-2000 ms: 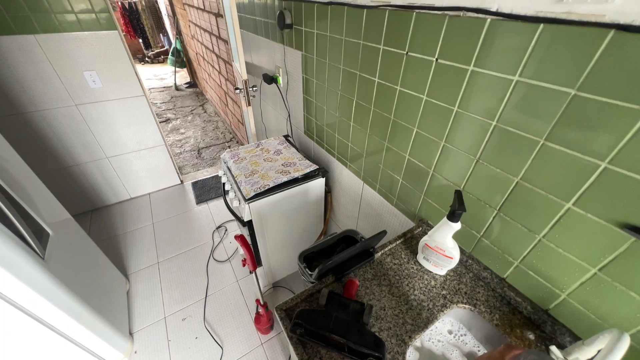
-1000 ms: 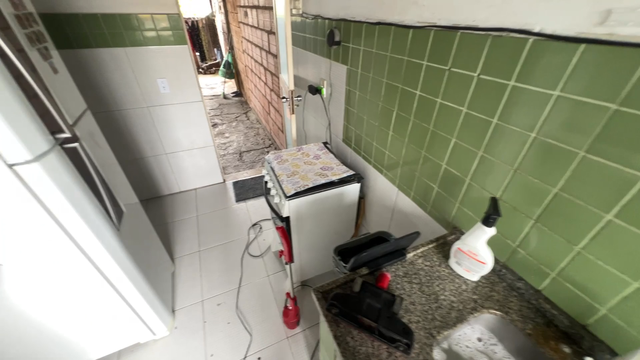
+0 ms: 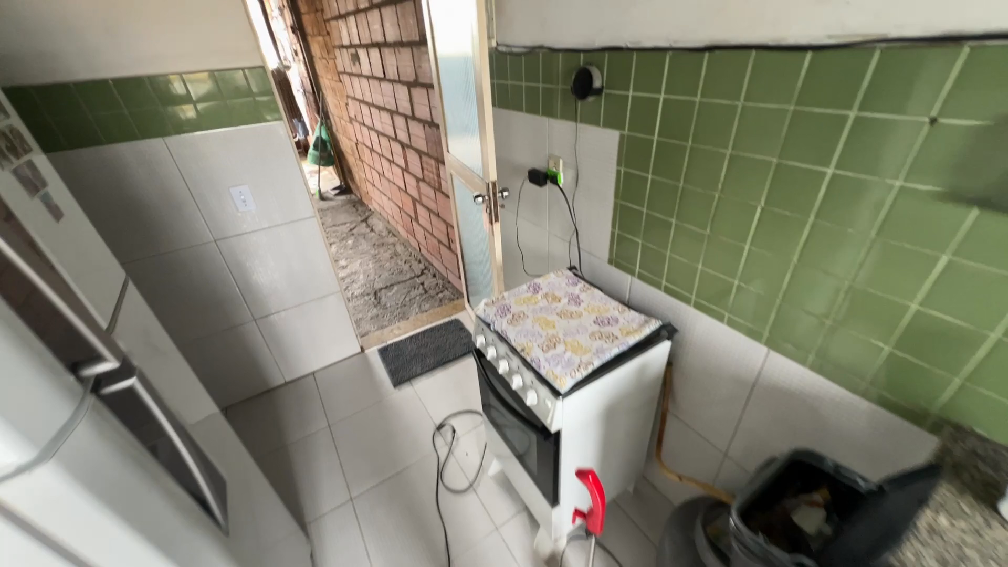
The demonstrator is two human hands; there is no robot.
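Observation:
Neither of my hands shows in the view now. A white gas stove (image 3: 614, 425) stands against the tiled wall, with a flower-patterned cloth (image 3: 568, 323) over its top and a row of white knobs along the front. By its near corner is an upright red handle (image 3: 591, 504), whose lower part is cut off by the frame. A dark cord (image 3: 439, 472) lies curled on the floor tiles. At the lower right, an open black bin (image 3: 803, 512) holds refuse, its lid tilted toward the granite counter (image 3: 957, 504).
A refrigerator (image 3: 157, 441) stands at the left. A dark mat (image 3: 425, 350) lies at the doorway beside the open door (image 3: 472, 157). Plugs (image 3: 547, 176) with hanging cords sit in a wall outlet. A pipe (image 3: 668, 441) runs behind the stove toward a gray cylinder (image 3: 693, 531).
The view has swung left toward the stove and doorway. The spray bottle, the black part on the counter and the sink, seen earlier, are out of view.

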